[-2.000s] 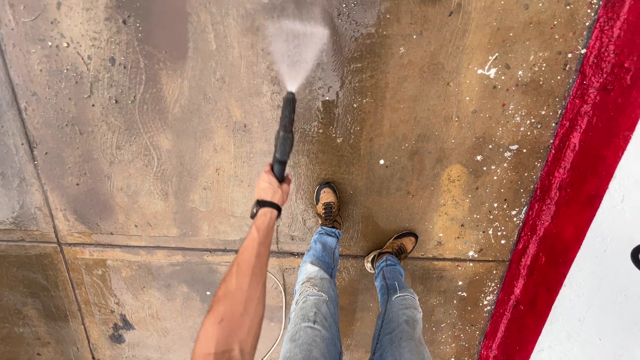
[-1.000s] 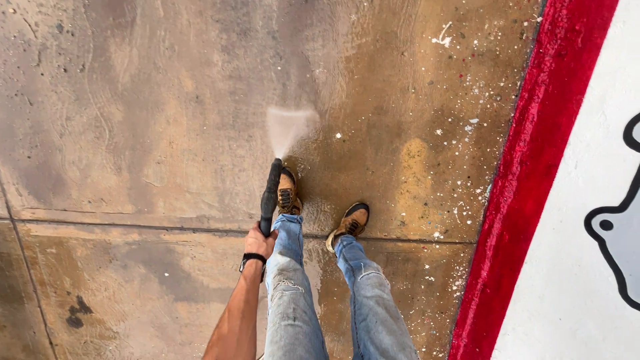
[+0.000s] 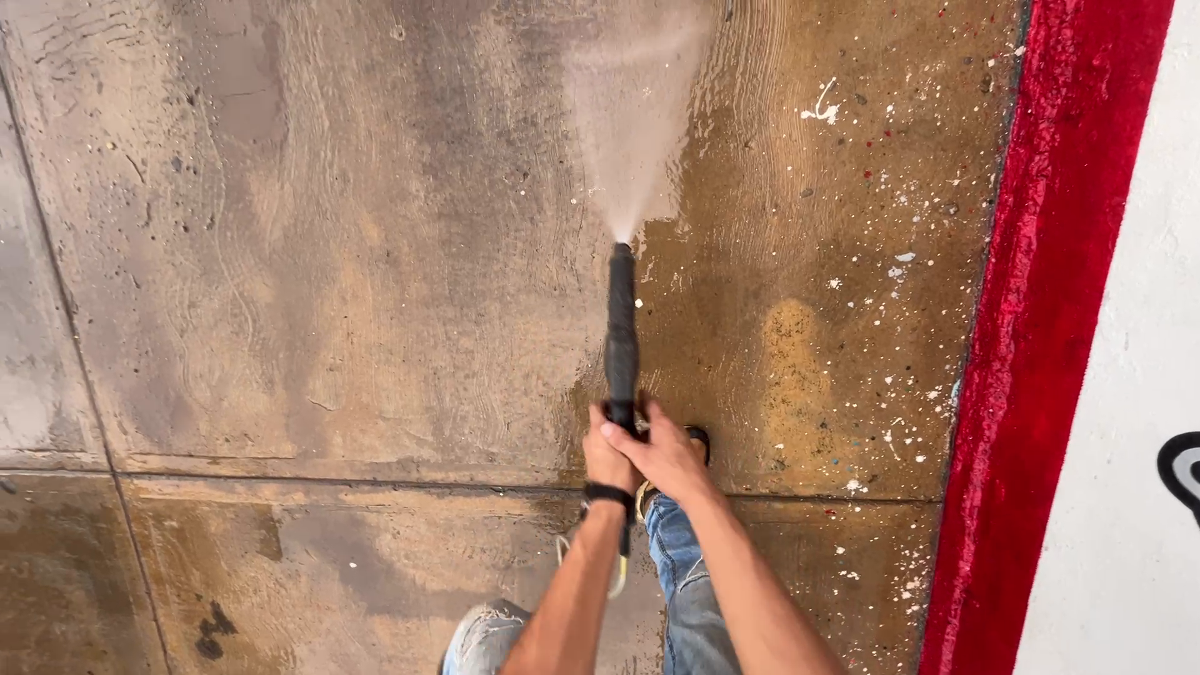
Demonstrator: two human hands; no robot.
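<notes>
Both my hands are on a black pressure washer gun (image 3: 621, 328), which points away from me and sends a fan of water spray (image 3: 633, 122) onto the concrete floor (image 3: 375, 281). My left hand (image 3: 609, 452), with a black band at the wrist, is closed around the grip. Beside it, my right hand (image 3: 667, 452) wraps the same grip from the right, its thumb lying across toward the left hand. A pale hose (image 3: 618, 577) hangs below the grip, partly hidden by my left forearm.
A red painted band (image 3: 1041, 281) and a white painted surface (image 3: 1116, 469) with black lines run along the right. Joints (image 3: 375, 484) cross the wet floor. White paint specks dot its right part. My boot (image 3: 698, 443) is partly hidden behind my right hand.
My right hand, out of view before, has come onto the gun beside my left hand. The gun and its spray now reach farther ahead of my feet than one second ago. My legs have moved in a step.
</notes>
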